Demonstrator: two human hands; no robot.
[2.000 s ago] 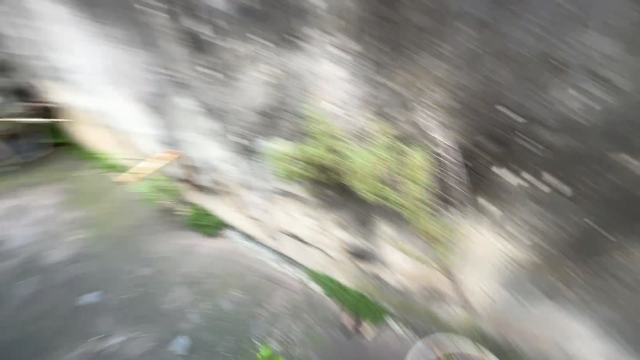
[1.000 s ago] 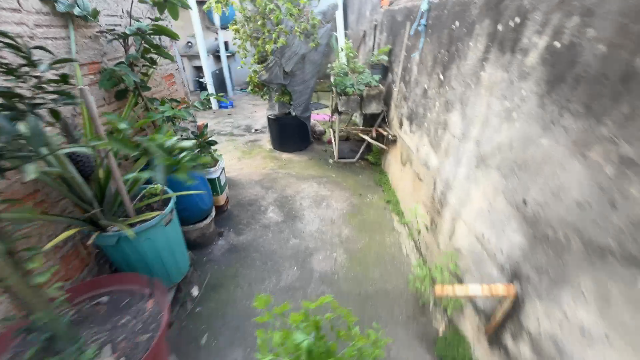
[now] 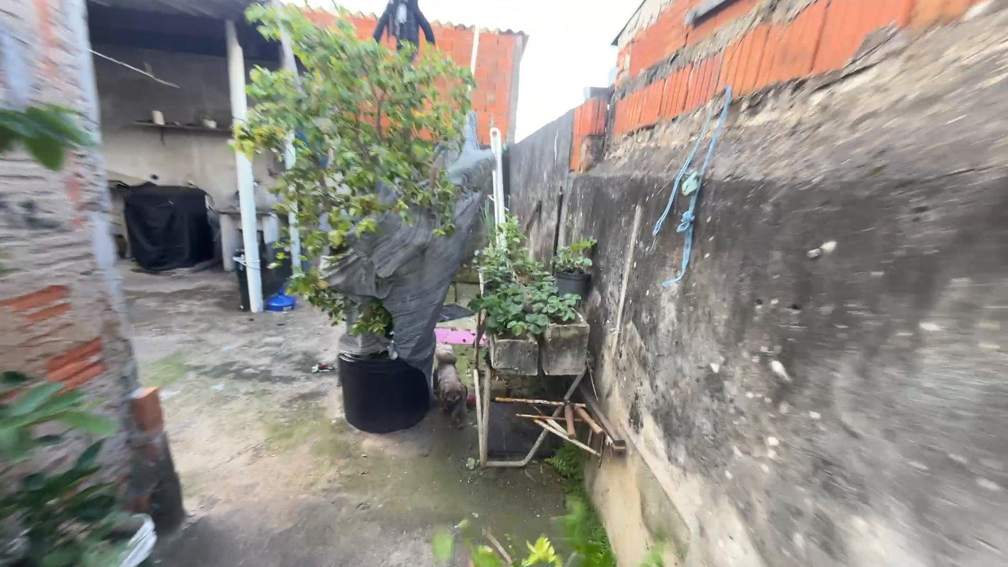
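Neither my left hand nor my right hand shows in the head view. Ahead, a leafy shrub [image 3: 354, 134] grows from a black pot [image 3: 383, 392], with grey mesh cloth [image 3: 417, 276] draped over its right side. To the right of it, strawberry-like leafy plants [image 3: 524, 299] fill rectangular concrete planters [image 3: 565, 346] on a metal frame [image 3: 483, 425]. A small dark pot [image 3: 573, 282] with a plant stands behind them. Beside the black pot is a small shaggy animal, apparently a dog [image 3: 449, 386].
A rough concrete wall [image 3: 827, 315] runs along the right, with a blue rope [image 3: 689, 189] hanging on it. A brick pillar [image 3: 63, 276] and a white bucket [image 3: 138, 539] stand at the left. Rusty rods [image 3: 543, 409] jut from the frame above the concrete floor [image 3: 315, 488].
The view has swung up and moved forward along the passage. The shrub and the planters, small at the top one second ago, now stand in the middle of the view.
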